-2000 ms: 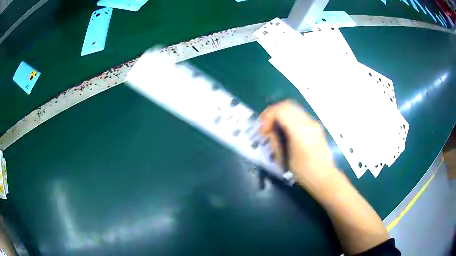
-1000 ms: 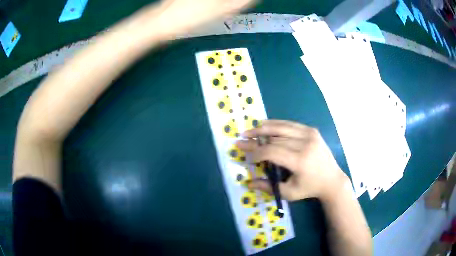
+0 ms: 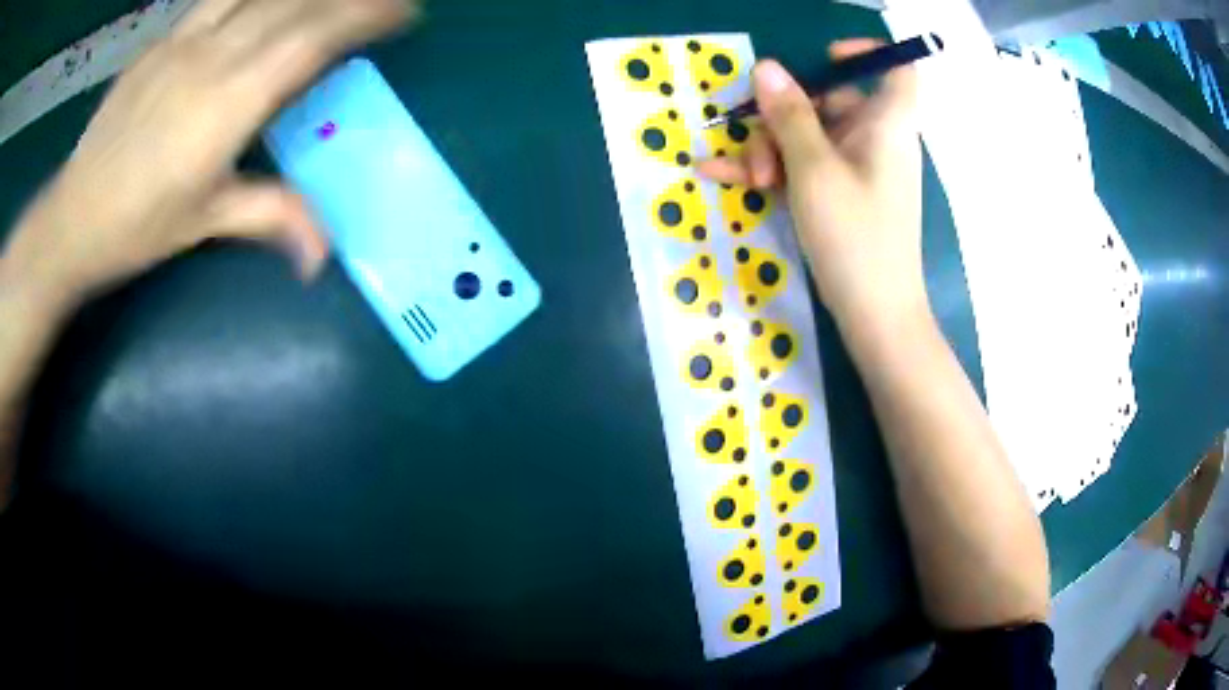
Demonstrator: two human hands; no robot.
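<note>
A light-blue housing [image 3: 404,223] lies on the dark-green surface at the left, its slots and holes toward the lower end. My left hand [image 3: 175,162], blurred, is at its upper left with thumb and fingers apart; whether it touches the housing is unclear. A white sheet with two rows of yellow stickers [image 3: 701,367] lies in the middle. My right hand [image 3: 849,175] is over its upper right edge and holds dark tweezers [image 3: 863,77] like a pen. Their pale tip is at a sticker near the sheet's top.
Overlapping white used liners [image 3: 1045,270] lie at the right. More blue housings [image 3: 1186,81] show at the top right. A worn pale strip [image 3: 81,84] crosses the top left. Cardboard boxes [image 3: 1139,661] and grey floor are at the lower right.
A blue housing is now in front of me, with my left hand by it, back from the far side. My right hand has moved up the sheet, and the tweezers now point at a top sticker.
</note>
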